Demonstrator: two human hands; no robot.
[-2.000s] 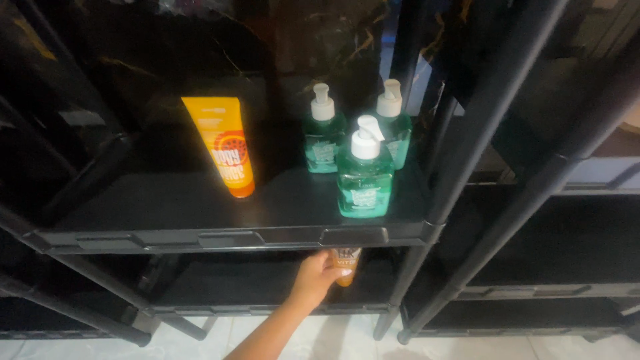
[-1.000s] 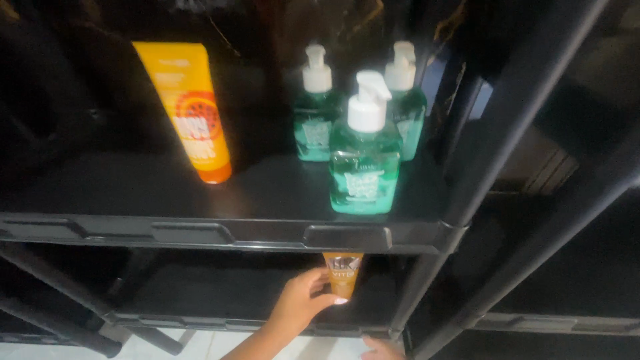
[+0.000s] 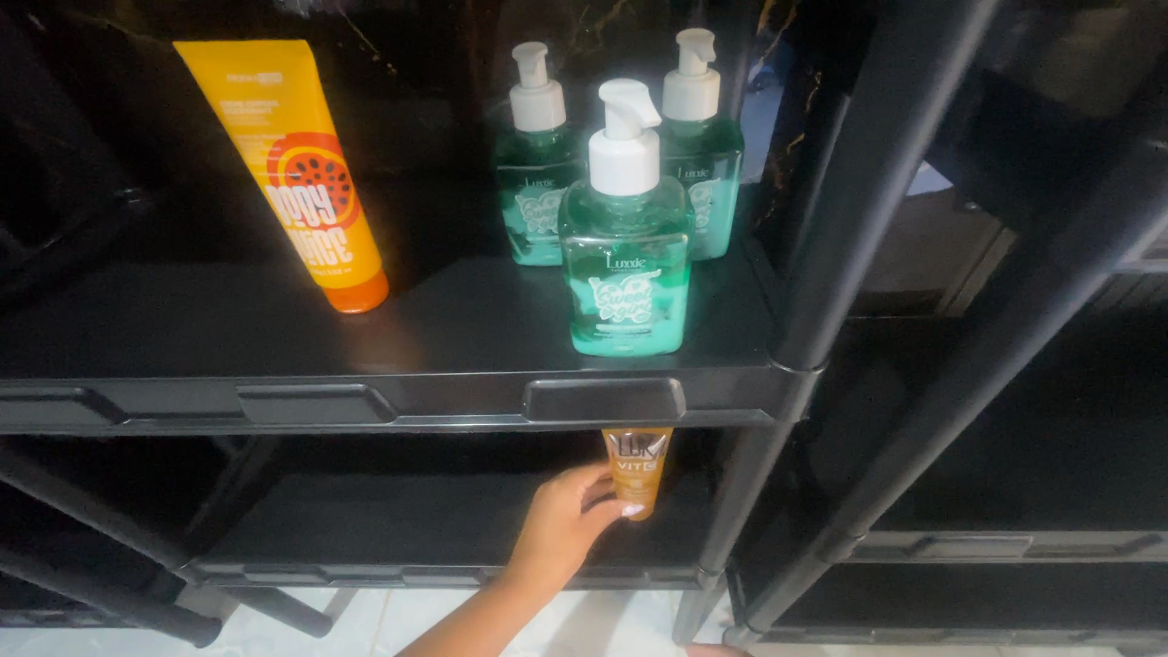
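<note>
My left hand (image 3: 566, 525) reaches in over the lower black shelf and grips an amber cosmetic tube (image 3: 638, 470) between thumb and fingers. The tube stands upright, its top hidden by the edge of the shelf above. On that upper shelf (image 3: 456, 338) are a front green pump bottle (image 3: 626, 274) with a white pump, a rear left pump bottle (image 3: 538, 196) and a rear right pump bottle (image 3: 707, 178). A yellow squeeze tube (image 3: 297, 173) with an orange cap stands to their left. Of my right hand, only a sliver (image 3: 716, 651) seems to show at the bottom edge.
A black shelf post (image 3: 876, 210) rises right of the bottles, with a second rack's post (image 3: 995, 356) beside it. The neighbouring rack's shelves (image 3: 1004, 547) lie at the right. Below the lower shelf (image 3: 392, 520) is a pale tiled floor (image 3: 438, 625).
The left hand keeps its hold on the amber tube under the upper shelf. Part of another hand came into view at the bottom a second ago, and only a sliver shows now.
</note>
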